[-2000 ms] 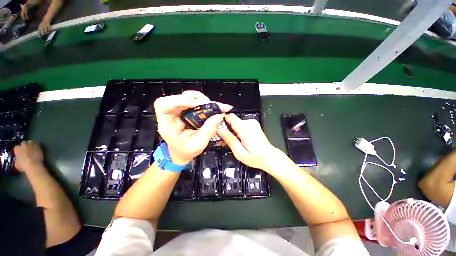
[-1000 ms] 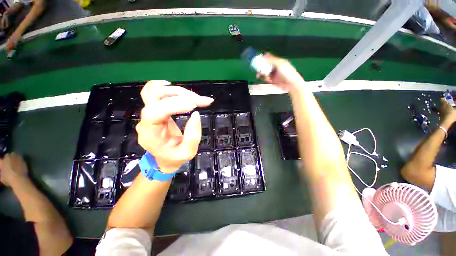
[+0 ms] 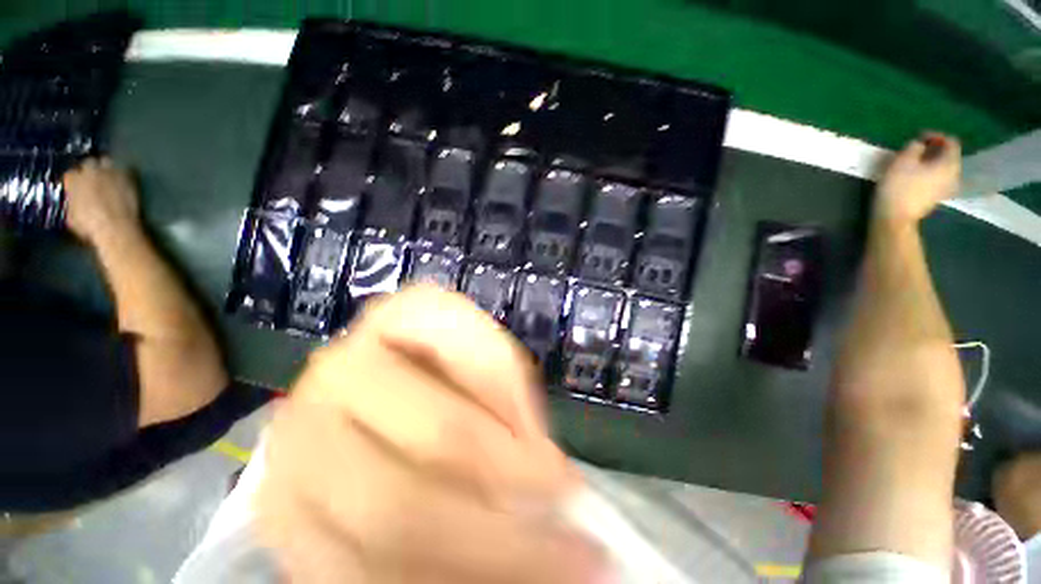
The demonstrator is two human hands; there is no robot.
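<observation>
A glossy black blister tray [image 3: 479, 100] lies on the dark green bench, tilted in the view. Its middle and lower rows hold several black phone housings [image 3: 556, 211]. My left hand [image 3: 417, 445] is large and blurred, close to the camera, with its fingers bent. It hides part of the tray's lower row, and I cannot tell whether it holds anything. My right hand [image 3: 920, 180] is stretched far out at the right, over the belt's white edge rail. A small dark spot shows at its fingertips; I cannot tell what it is.
A black smartphone [image 3: 782, 299] lies right of the tray. Behind are the green belt [image 3: 799, 46], its white rail [image 3: 805, 146] and a pale post [image 3: 1005, 165]. A person's arm [image 3: 171, 314] and another black tray [image 3: 69, 86] are at left. The pink fan [image 3: 989, 548] is cut off at lower right.
The view has swung right and down. My left hand has come close to the camera from over the tray. The blue-and-white item in my right hand a second ago no longer shows clearly.
</observation>
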